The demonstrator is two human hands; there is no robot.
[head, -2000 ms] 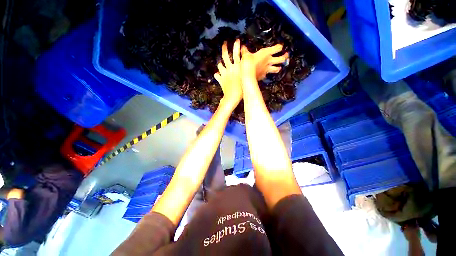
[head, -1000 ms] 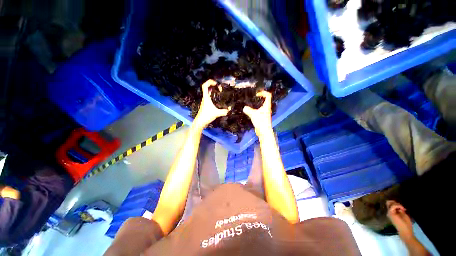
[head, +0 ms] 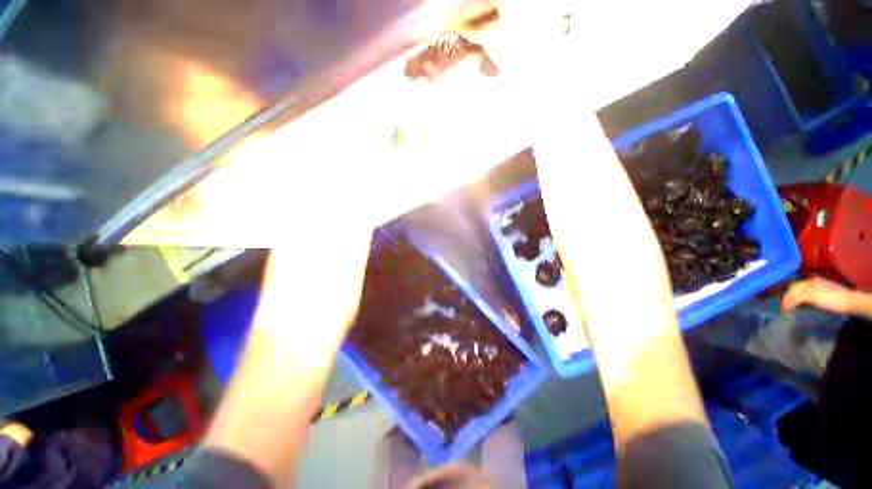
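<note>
Both forearms reach up over the glaring white tabletop (head: 316,181). My left forearm (head: 306,306) is on the left and my right forearm (head: 621,267) on the right. Both hands are lost in the glare, so their fingers and any hold cannot be made out. A small heap of dark brown claw clips (head: 449,57) lies on the tabletop. Below, a blue crate (head: 392,406) holds many loose dark pieces (head: 430,372) and some white liner. A second blue crate (head: 770,205) holds rounder dark clips (head: 698,210) on white liner, partly behind my right forearm.
A red stool (head: 163,420) stands on the floor at lower left, near yellow-black tape (head: 342,406). Another red item (head: 832,229) is at the right, with a person's hand (head: 827,296) close by. Blue crates (head: 574,463) are stacked low. A person's hand and sleeve show at lower left.
My hands have left the crate of loose pieces and moved up to the lit tabletop. The view has shifted up, bringing in the tabletop and more of the second crate.
</note>
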